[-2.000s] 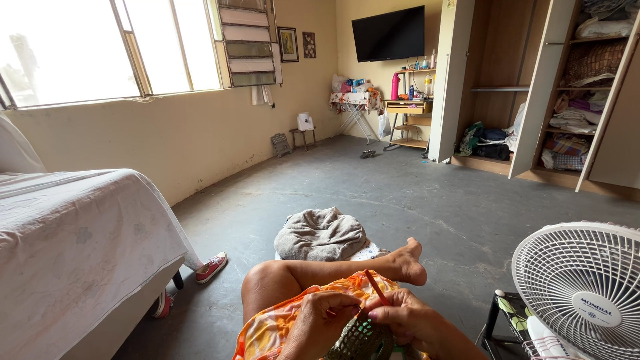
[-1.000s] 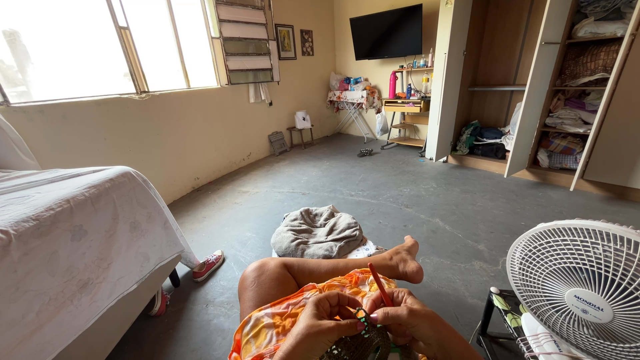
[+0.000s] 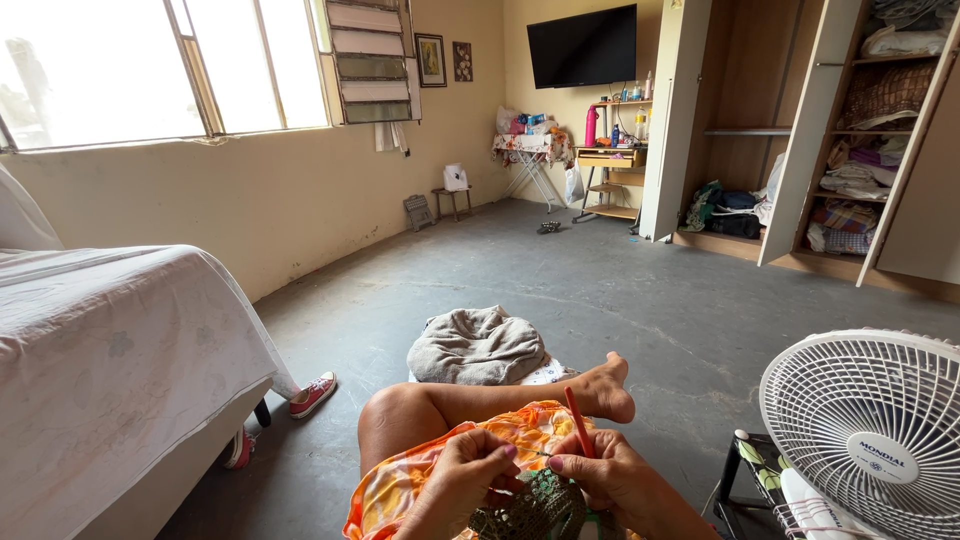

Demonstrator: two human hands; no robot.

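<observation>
My right hand (image 3: 600, 469) is closed around a crochet hook with a red handle (image 3: 578, 421), which points up past the fingers. My left hand (image 3: 480, 469) pinches thread or the edge of the work between thumb and index finger, a short gap from the right thumb. Dark green openwork crochet (image 3: 536, 506) hangs below and between both hands, over my lap. Orange and white patterned cloth (image 3: 420, 480) covers the lap beneath it. The hook's tip is small and lies near the gap between the hands.
A white Mondial fan (image 3: 877, 450) stands close at the right on a black-framed stand. Beyond my bare leg a grey cushion (image 3: 476, 346) lies on the floor. A bed with a pale sheet (image 3: 112, 360) is at the left, with red sneakers (image 3: 313, 394) by it. An open wardrobe (image 3: 750, 90) stands behind.
My hands have moved slightly apart compared with one second ago, when their fingertips met at the work. The red handle stays in my right hand.
</observation>
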